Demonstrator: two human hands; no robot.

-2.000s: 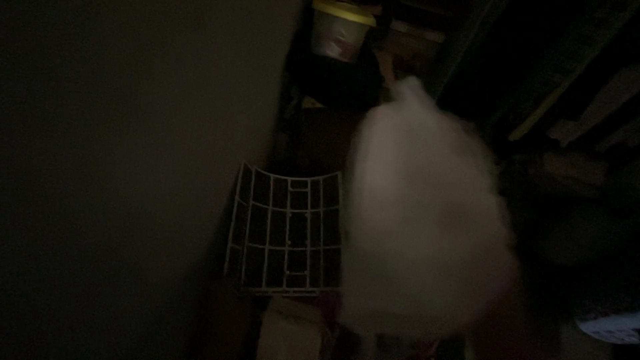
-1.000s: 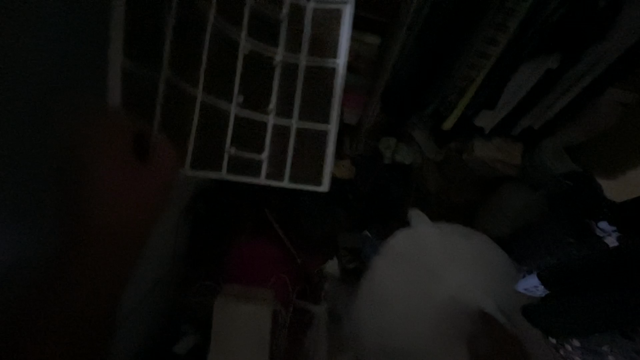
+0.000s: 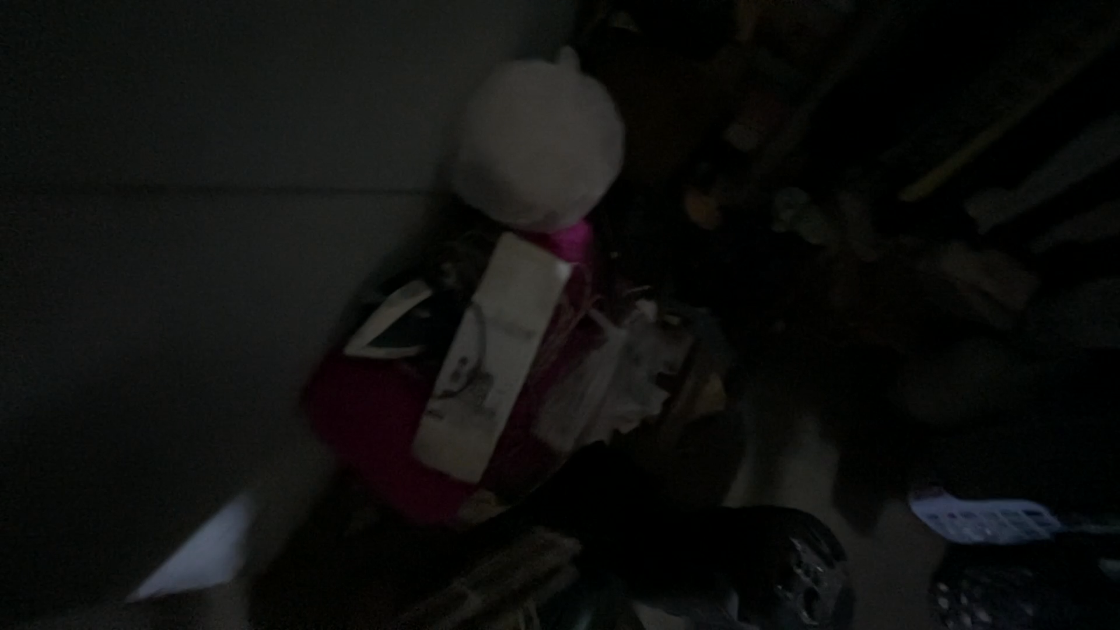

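Observation:
The view is very dark and blurred, and neither of my hands can be made out. A round white bundle (image 3: 541,144), perhaps a filled bag with a small knob on top, sits against the grey wall. Just below it shows a bright pink piece (image 3: 570,241). A long pale box or board (image 3: 494,359) with dark marks lies slanted over a dark red container or cloth (image 3: 376,429). To its left is a pale triangular frame (image 3: 391,324). Crumpled whitish material (image 3: 604,376) lies to its right.
A grey wall (image 3: 192,289) fills the left side. At the lower right lies a light perforated plastic item (image 3: 984,516) beside dark shapes. Long pieces, one with a yellow edge (image 3: 962,166), run slanting at the upper right.
The white wire rack seen in both earlier frames is out of view. The white bundle now appears higher and against the wall. The view has shifted a lot.

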